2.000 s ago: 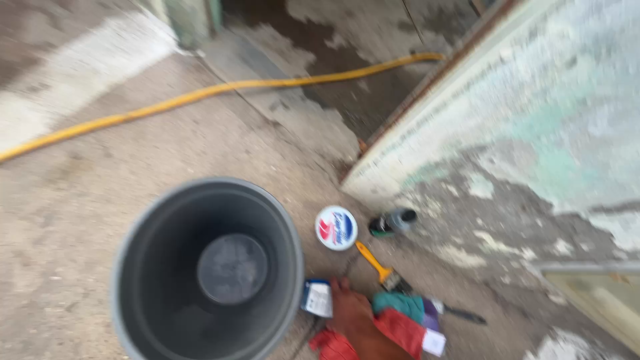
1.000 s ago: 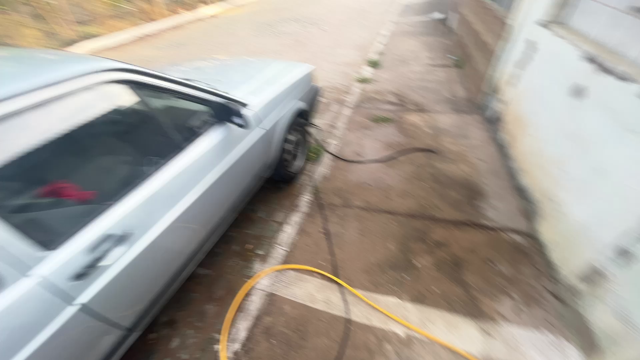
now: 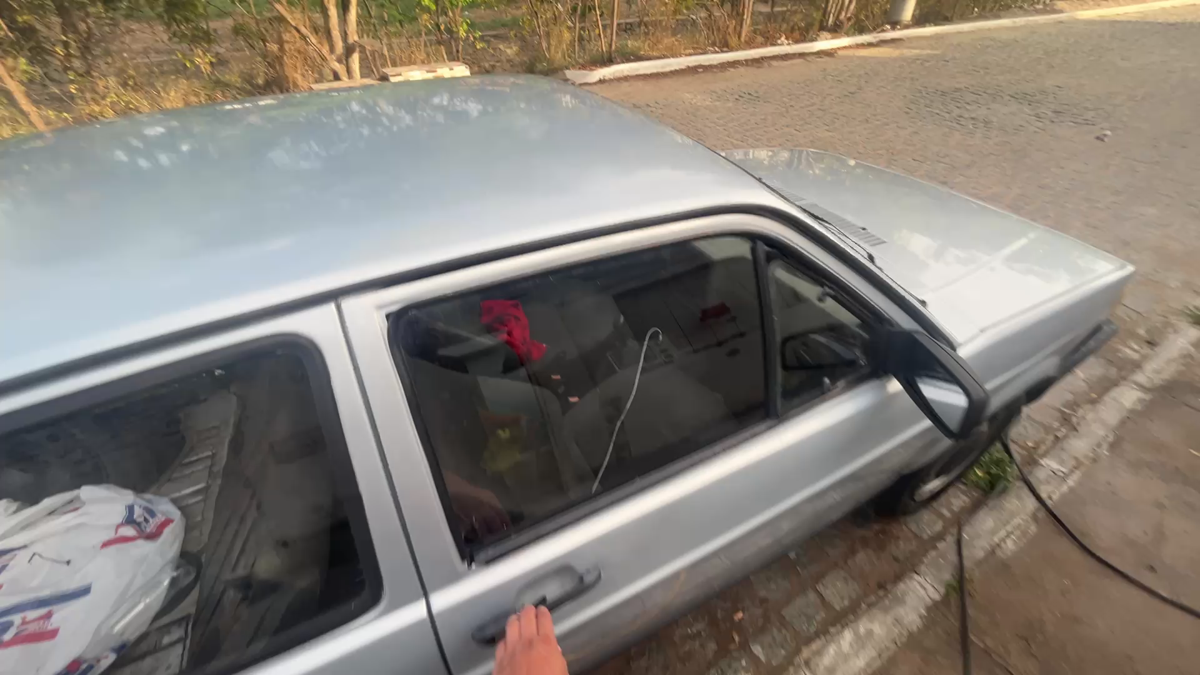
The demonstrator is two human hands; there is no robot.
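One of my hands [image 3: 531, 645] reaches in from the bottom edge, its fingers together at the black door handle [image 3: 536, 605] of a silver car; I take it for my right hand. Whether the fingers grip the handle or only touch it cannot be told. The front door's window [image 3: 581, 375] is up, and through or in its glass show a red cloth [image 3: 513, 328] and a thin pale cord [image 3: 626, 412]. My left hand is out of view.
The car's side mirror [image 3: 928, 380] juts out ahead of the door. A white plastic bag [image 3: 84, 572] shows behind the rear side window. Black hoses or cables [image 3: 1097, 558] lie over the kerb [image 3: 900, 619] and pavement by the front wheel. Dry shrubs line the far side.
The view has swung from a grey bucket and small items on the ground to the car. The car is nearer than a second ago, and a hand is now at its door handle.
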